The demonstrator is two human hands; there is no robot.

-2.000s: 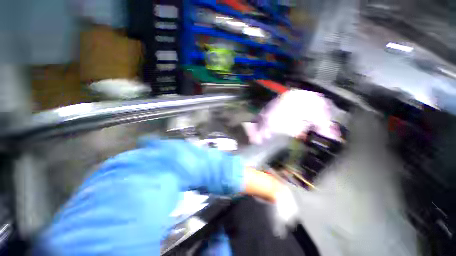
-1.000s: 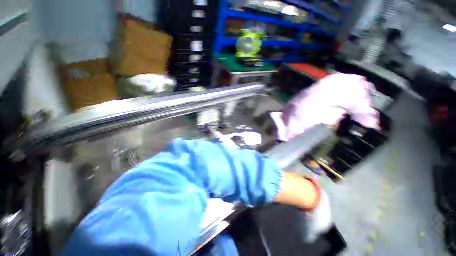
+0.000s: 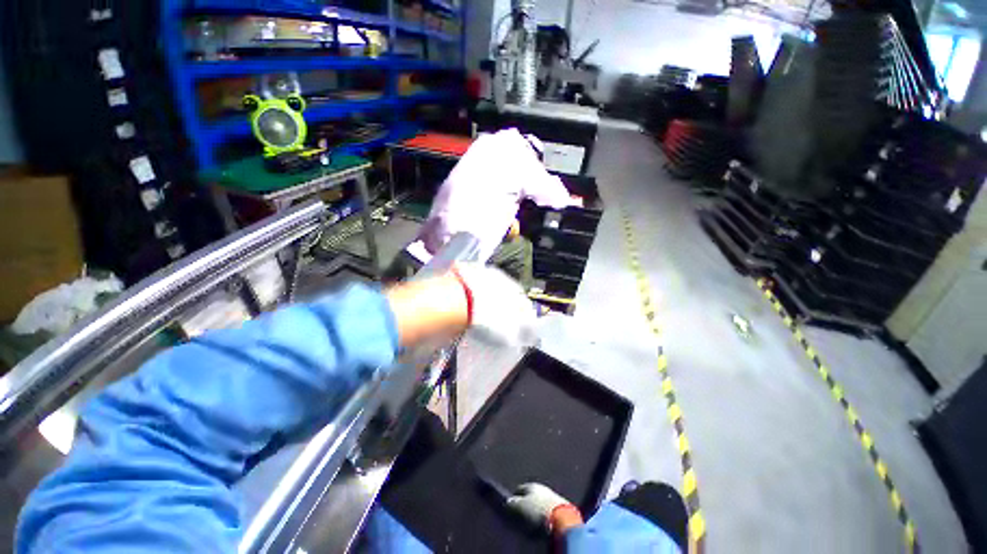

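Observation:
A shallow black tray [image 3: 557, 417] lies on the floor in front of me. A second dark tray or panel [image 3: 428, 487] is nearer, overlapping its lower left side. My right hand [image 3: 533, 503], in a whitish knit glove with a red-orange cuff, is low in the view with its fingers curled on the nearer tray's edge. My left hand [image 3: 500, 308], also gloved with a red cuff, is raised beyond the far tray's upper left corner. It is blurred, so its fingers are unclear and nothing held shows. My left forearm crosses above the metal rails.
Long silver rail [image 3: 162, 298] runs at left; another [image 3: 325, 438] lies under my left arm. A seated person in pink [image 3: 482, 189] bends over stacked black trays [image 3: 565, 243]. Yellow-black tape [image 3: 673, 406] marks the aisle; tray stacks [image 3: 866, 216] stand beyond. A green bench [image 3: 265, 175] holds a lime-green fan.
The view has turned right and down the aisle. My left hand has moved from the dark tray's edge up toward the seated person. My right hand and the far tray now show.

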